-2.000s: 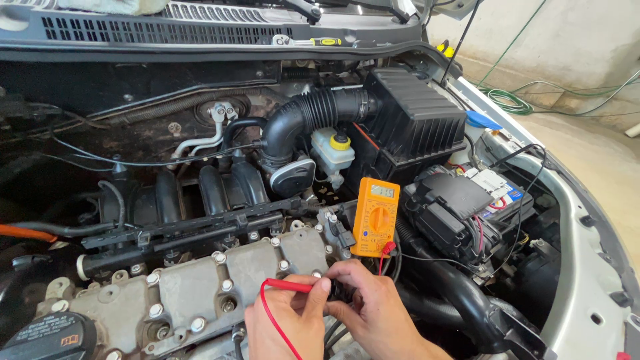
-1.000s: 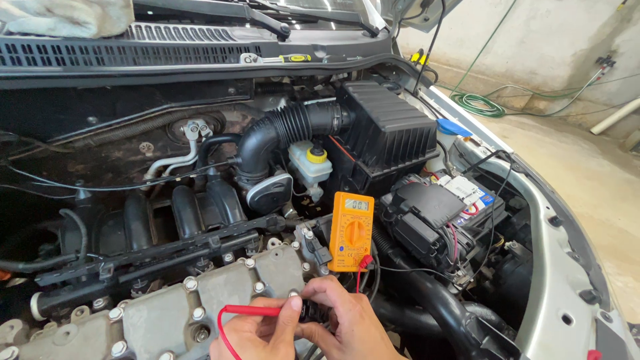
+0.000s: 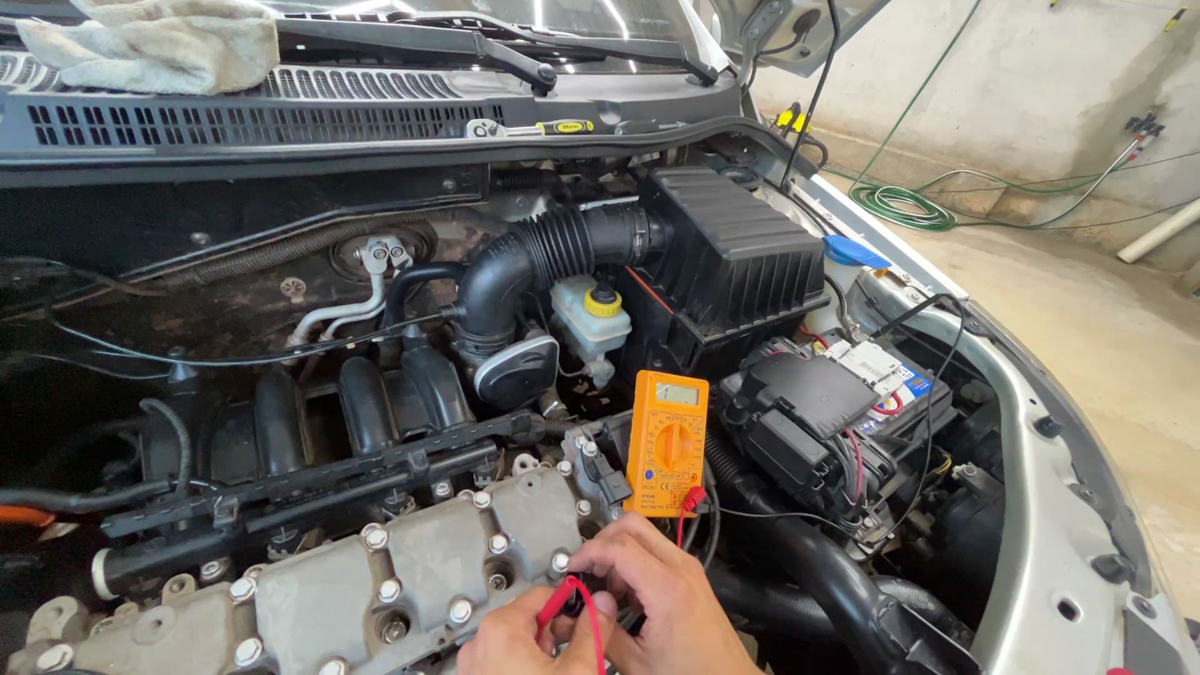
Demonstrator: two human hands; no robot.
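Low in the view, my left hand (image 3: 534, 633) pinches a red multimeter test lead (image 3: 555, 600), whose wire loops down between the hands. Against it, my right hand (image 3: 656, 600) grips a small black part (image 3: 574, 592), mostly hidden by the fingers; I cannot tell what it is. Both hands are over the right end of the grey metal engine cover (image 3: 422, 553). Just beyond them an orange digital multimeter (image 3: 667, 445) stands propped up, its red plug (image 3: 694, 499) at the lower right corner. The display is too faint to read.
Behind the multimeter are a black air filter box (image 3: 741, 253), a ribbed intake hose (image 3: 553, 248) and a fluid reservoir (image 3: 591, 323). The car battery (image 3: 891, 384) lies to the right. A ratchet (image 3: 530, 127) and a cloth (image 3: 159, 47) rest on the cowl below the windshield.
The red lead, which pointed out leftward from my fingers, now stands steeper with its wire looping between my hands. The meter's display, showing digits before, is now faint.
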